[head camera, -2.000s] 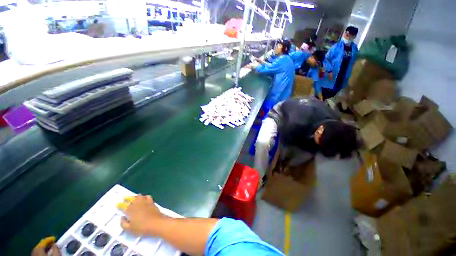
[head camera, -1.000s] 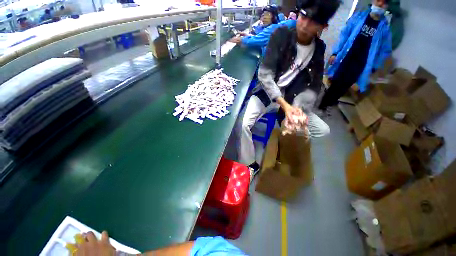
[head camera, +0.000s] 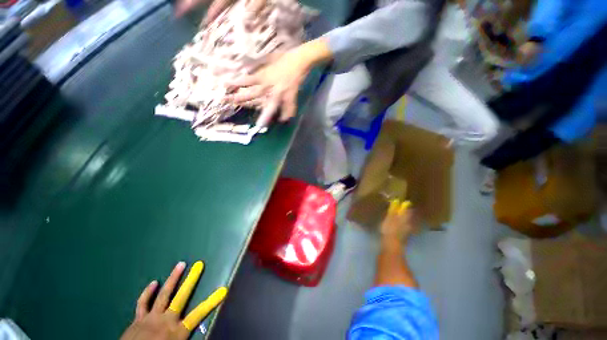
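My left hand is at the bottom of the view over the green belt, near its edge, with fingers spread and empty; two fingers wear yellow finger cots. My right hand reaches out beyond the belt, over the near side of an open brown carton on the floor. Its fingertips are yellow and blurred; whether it holds anything is unclear. A heap of pinkish-white strips lies on the belt, with a co-worker's hand on it.
A red stool stands beside the belt. A seated co-worker's legs and a blue stool are behind the carton. Another person in blue stands at the right, near more cartons. Dark stacked slabs are at the far left.
The view has moved closer to the strip heap and carton. The white tray has left view. One hand now reaches to the carton. The co-worker's hands have moved onto the heap.
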